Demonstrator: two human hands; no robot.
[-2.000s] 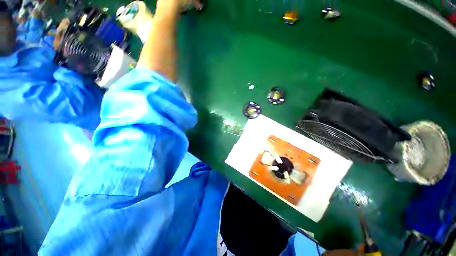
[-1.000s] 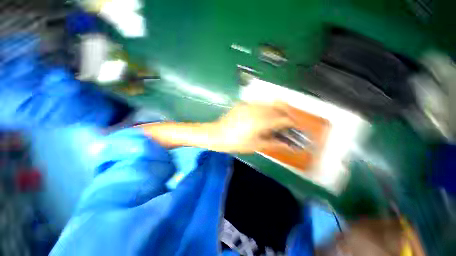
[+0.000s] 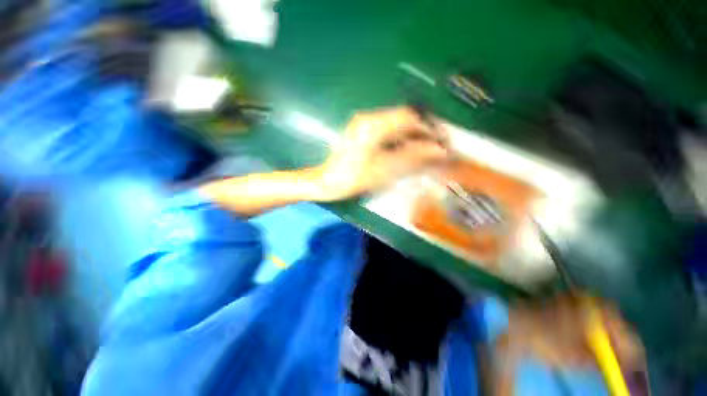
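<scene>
The frame is heavily blurred. The orange fixture plate (image 3: 446, 224) lies on a white sheet (image 3: 504, 155), with a blurred dark and silvery round piece (image 3: 474, 209) at its centre. My left hand (image 3: 380, 155) is over the sheet's left part, beside the plate, with fingers bent. Something dark shows near its fingertips; I cannot tell if it is held. My right hand (image 3: 570, 332), at the lower right, holds the yellow-handled soldering iron (image 3: 605, 348). The iron's dark shaft points up towards the plate's right side.
A round LED board (image 3: 469, 89) lies on the green bench beyond the sheet. The black fan (image 3: 612, 116) stands behind the sheet at the right. Another person's blue sleeve (image 3: 70, 116) is at the left. White items (image 3: 198, 93) lie near that sleeve.
My left hand came from the far upper left to the plate, then moved back slightly to the plate's left side. My right hand and the iron have come further into view. The camera view has shifted.
</scene>
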